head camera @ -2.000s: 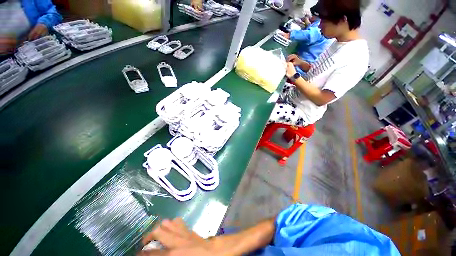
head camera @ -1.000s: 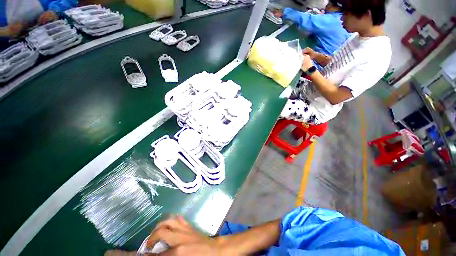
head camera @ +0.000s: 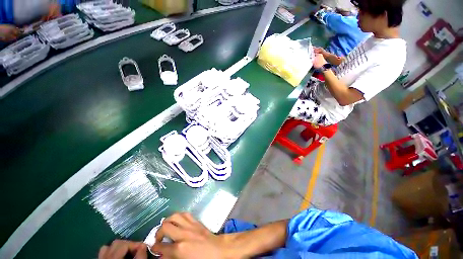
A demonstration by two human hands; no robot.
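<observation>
My right hand (head camera: 190, 238), bare below a blue sleeve, is at the bottom centre with its fingers closed on a white plastic frame (head camera: 153, 238). Only a curved part of this frame shows; the rest is hidden by my hands or cut off. My left hand (head camera: 122, 250) is at the bottom edge, partly cut off, its fingertips at the frame's left side. A pile of thin clear pins (head camera: 126, 197) lies on the green bench just above my hands. Two upright frame stacks (head camera: 185, 163) stand right of the pins, with a dense heap of frames (head camera: 221, 106) behind them.
A pale strip (head camera: 96, 166) separates the bench from the green belt, which carries several frames (head camera: 131, 74). A yellowish bag (head camera: 284, 58) is at the bench's far end, beside a seated person (head camera: 375, 66). A post (head camera: 263, 29) rises from the strip. Red stools stand right.
My left hand has come into view at the bottom edge, beside the frame. My right hand stays near the pins, its fingers bent over the frame. The view has shifted, moving the bench person rightward.
</observation>
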